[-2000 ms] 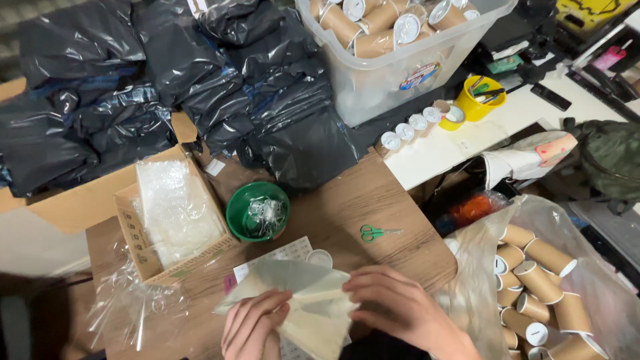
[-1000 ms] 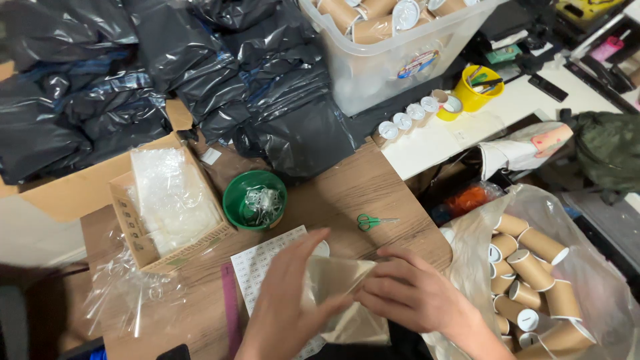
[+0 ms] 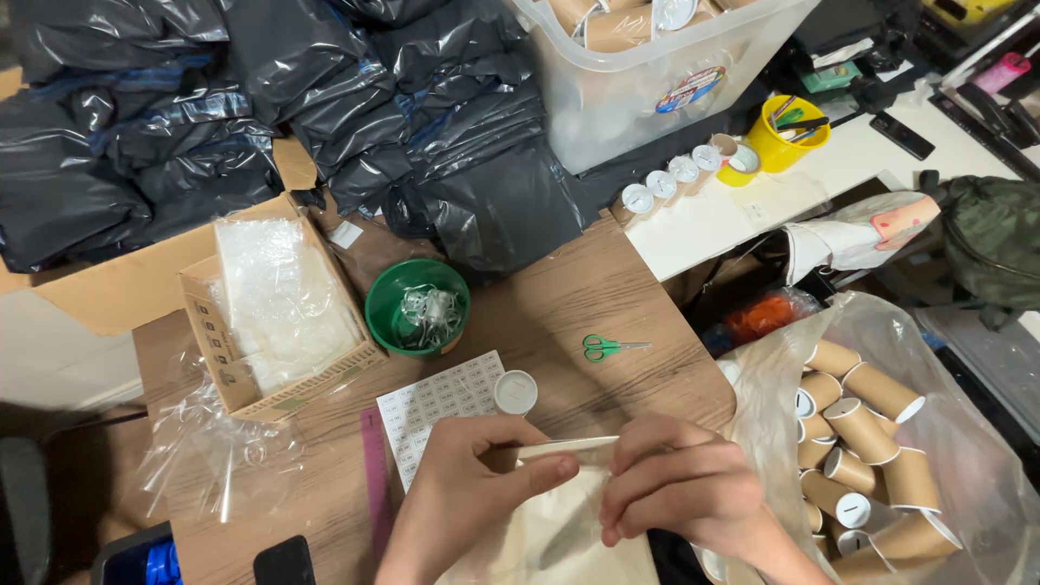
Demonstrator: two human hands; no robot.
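Note:
A cream-coloured, translucent plastic bag [image 3: 561, 520] lies between my hands at the lower middle. My left hand [image 3: 487, 479] pinches its folded upper edge between thumb and fingers. At the edge's other end, my right hand [image 3: 682, 479] grips the same bag with curled fingers. Just beyond my left hand are a sheet of small printed stickers [image 3: 443, 398] and a round white lid [image 3: 516, 392]; whether a tube is under the lid is hidden. Green-handled scissors [image 3: 605, 348] lie on the wooden table [image 3: 561, 301] beyond my right hand.
A cardboard box of clear bags [image 3: 280, 301] and a green tub [image 3: 417, 309] stand left of centre. Black plastic packages [image 3: 496, 203] are piled behind. Cardboard tubes fill a plastic bag [image 3: 756, 422] at right and a clear bin [image 3: 593, 106] at the back.
My left hand has gone from spread fingers to pinching the bag's edge. The bag's edge, raised and spread two seconds ago, is now folded over.

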